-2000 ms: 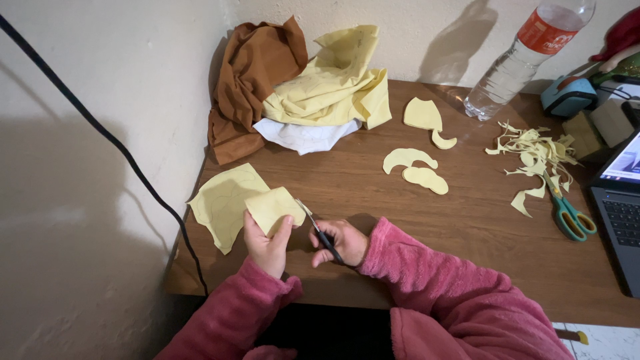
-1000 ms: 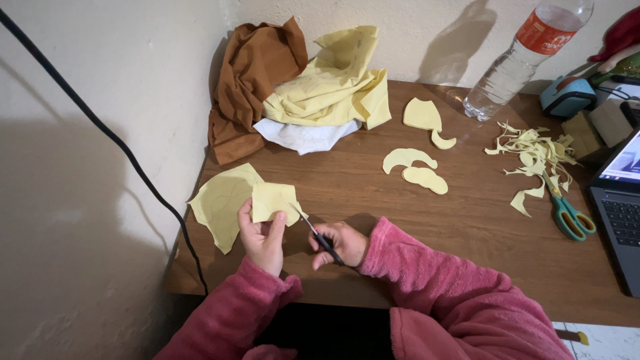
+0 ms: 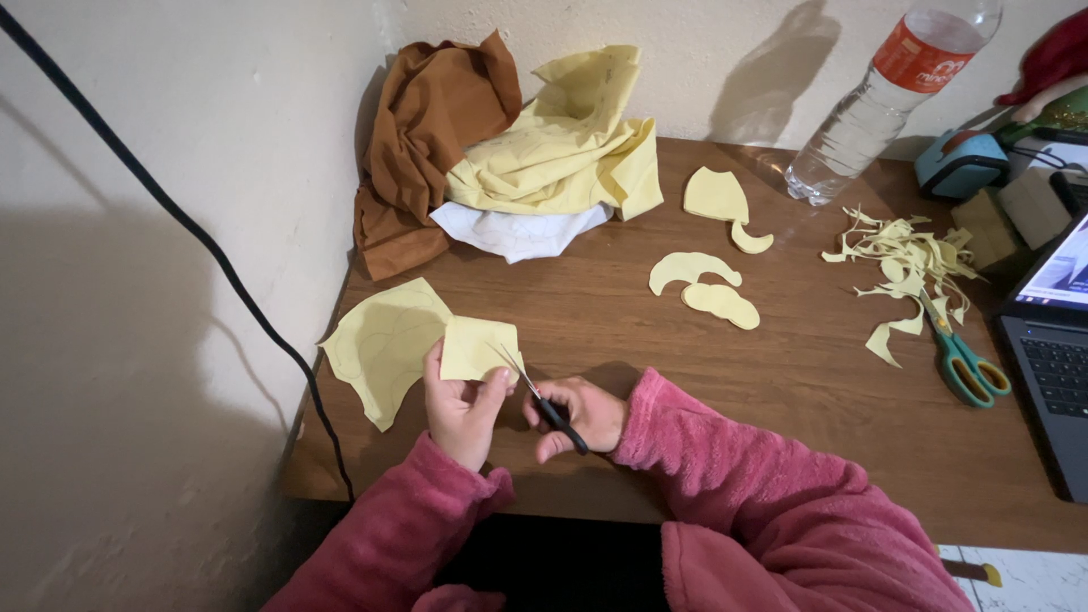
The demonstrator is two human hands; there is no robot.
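My left hand (image 3: 466, 412) pinches a small yellow fabric piece (image 3: 478, 347) between thumb and fingers. Black-handled scissors (image 3: 551, 411) are in my right hand (image 3: 585, 416), their blades parted and lying at the right part of that piece. Behind my left hand a larger yellow fabric piece (image 3: 387, 348) with drawn lines lies on the wooden table. Farther right rest cut yellow shapes: a wide one (image 3: 716, 195), a small curved one (image 3: 751, 239), a crescent (image 3: 693, 267) and rounded ones (image 3: 721, 305).
Brown fabric (image 3: 442, 110), yellow fabric (image 3: 552, 161) and white fabric (image 3: 523, 229) are heaped by the wall. At right are a plastic bottle (image 3: 884, 102), yellow scraps (image 3: 914, 251), green-handled scissors (image 3: 969, 370) and a laptop (image 3: 1058, 365). A black cable (image 3: 195, 229) hangs at left.
The small fabric piece has turned and shifted slightly in my left hand since the oldest frame. The scissor blades now lie over its right part.
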